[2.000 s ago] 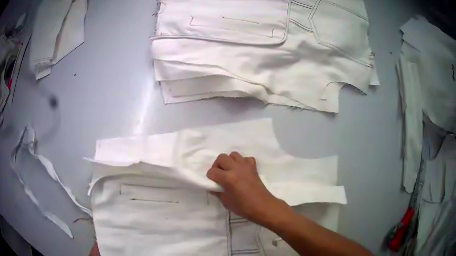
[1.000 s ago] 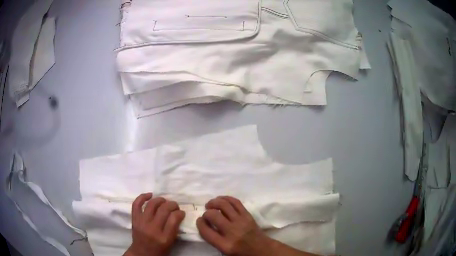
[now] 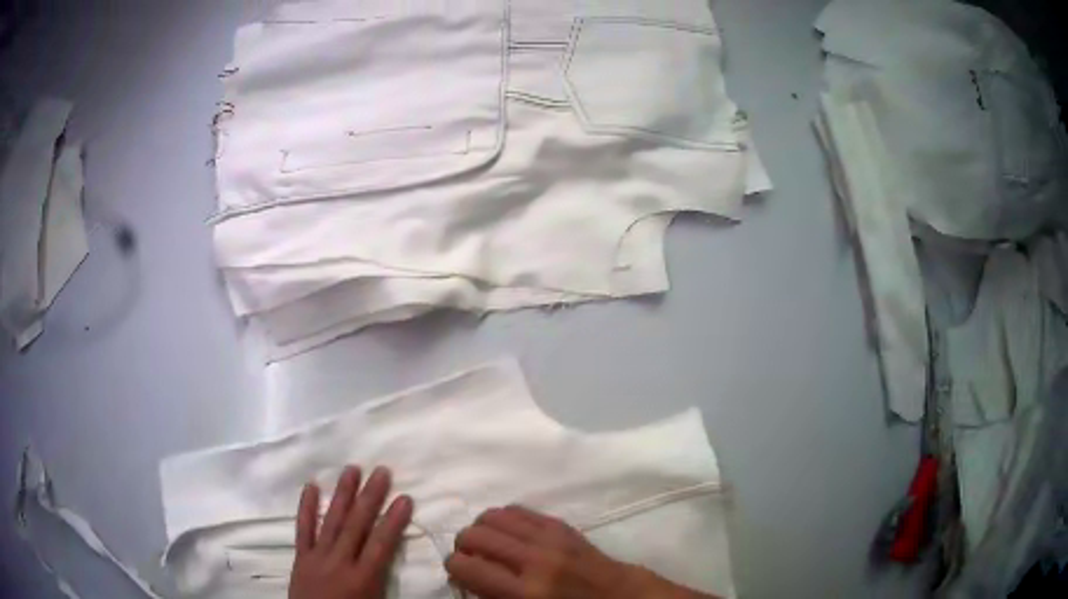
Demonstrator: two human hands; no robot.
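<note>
The white front panel (image 3: 445, 410) lies on the grey table in front of me, its concave armhole edge at upper right and its lower part cut off by the picture's edge. My left hand (image 3: 348, 538) lies on it with the fingers spread and apart, beside a stitched rectangle. My right hand (image 3: 521, 556) rests on the panel just to the right, fingers curled at a fold; whether it grips the cloth is hidden.
Stacked stitched panels (image 3: 387, 140) lie beyond. Red-handled shears (image 3: 915, 509) lie at right beside a long narrow cloth piece (image 3: 878, 281) and rumpled white pieces (image 3: 966, 129). A white piece (image 3: 64, 222) and thin offcuts (image 3: 76, 527) lie at left.
The folded-over cloth strip across the panel now lies flatter. My left hand has opened and spread out. My view has shifted, so the stack appears lower and farther left.
</note>
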